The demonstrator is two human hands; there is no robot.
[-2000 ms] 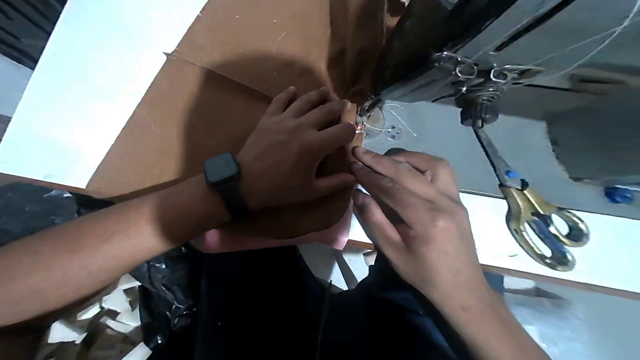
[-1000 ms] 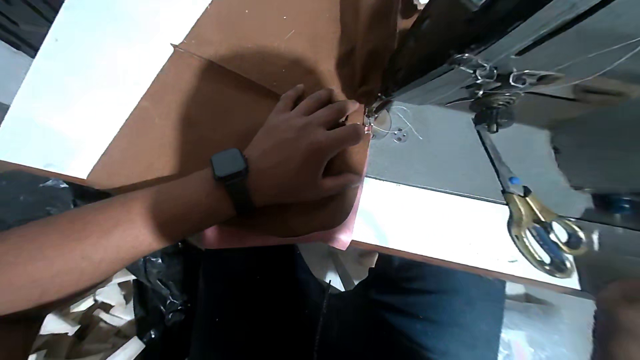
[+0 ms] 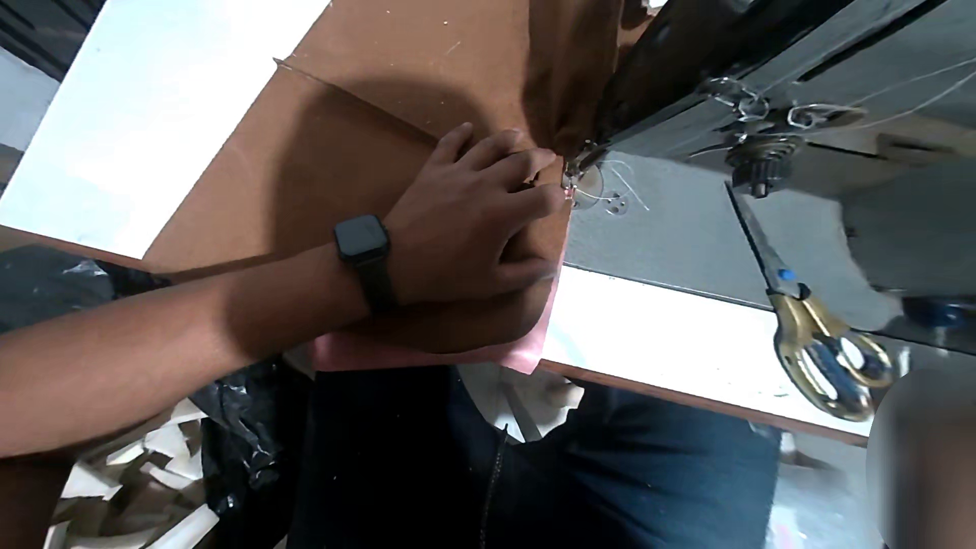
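Note:
My left hand [image 3: 473,217], with a smartwatch [image 3: 361,239] on its wrist, lies flat on a brown fabric piece [image 3: 343,160], fingertips close to the presser foot [image 3: 573,174] of a sewing machine [image 3: 762,69]. A pink layer [image 3: 526,354] shows under the brown one along its near and right edges, and the right edge meets the foot. At the lower right edge is a blurred shape, perhaps part of my right arm; the right hand itself cannot be made out. Scissors with gold handles [image 3: 820,343] lie at the right of the machine bed [image 3: 671,229].
Loose white thread [image 3: 629,187] lies beside the needle plate. The white tabletop [image 3: 656,328] ends at a brown edge above my lap. A black plastic bag [image 3: 244,435] and pale scraps [image 3: 160,473] are below at the left. Thread guides and a tension knob [image 3: 761,164] project from the machine.
My right hand was on the fabric beside the left two seconds ago and has moved away to the lower right. My left hand has stayed on the brown fabric.

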